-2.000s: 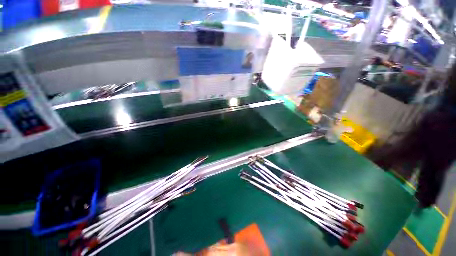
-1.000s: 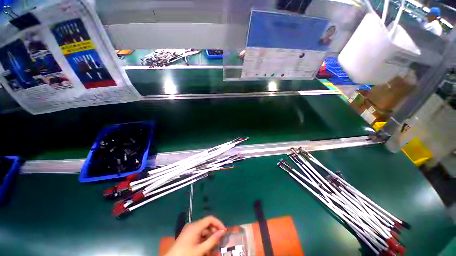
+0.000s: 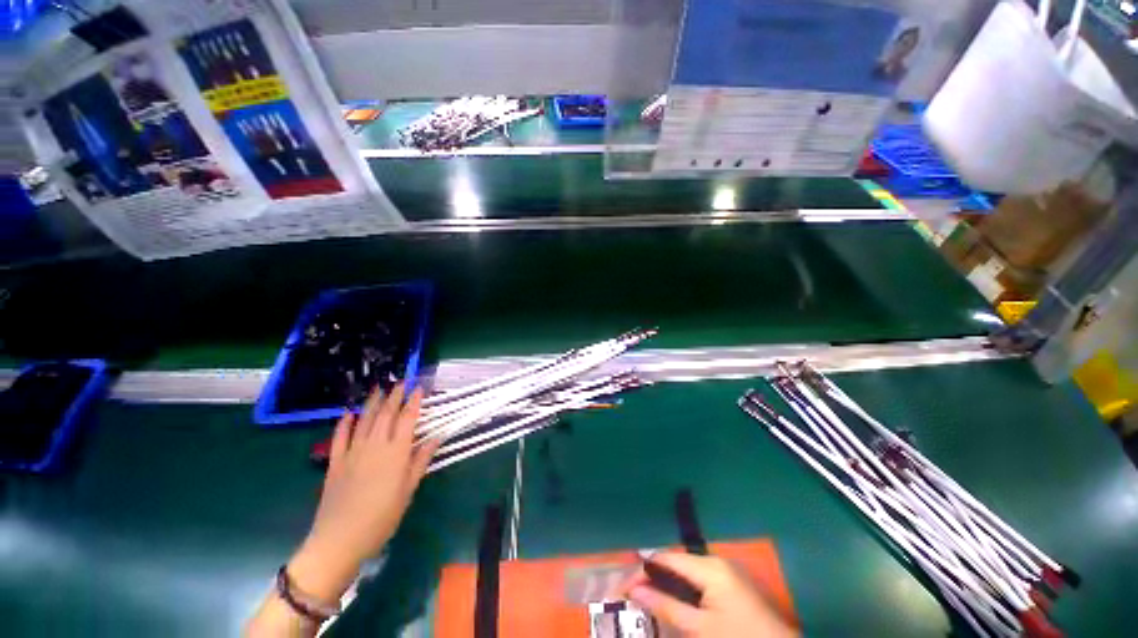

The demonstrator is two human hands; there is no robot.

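Note:
My left hand (image 3: pixel 364 480) lies palm down over the red-plug end of the left pile of white-sleeved cables (image 3: pixel 505 401), fingers slightly apart; most of the plugs are hidden under it. My right hand (image 3: pixel 714 601) is at the bottom edge, partly cut off, with a dark piece between thumb and fingers that looks like the black handle of a tool. It is over the small clear and grey fixture (image 3: pixel 620 619) on the orange base board (image 3: pixel 537 611), which two black tape strips (image 3: pixel 488 573) cross.
A blue bin (image 3: pixel 346 352) of black parts stands behind my left hand, another blue bin (image 3: pixel 48 418) at far left. A second cable pile (image 3: pixel 905 499) lies at right, red plugs nearest. A metal rail (image 3: pixel 711 363) crosses behind. Instruction sheets (image 3: pixel 206 131) hang above.
My left hand has moved from the fixture, forward and left onto the left cable pile. My right hand has come into view at the fixture. The camera view has shifted.

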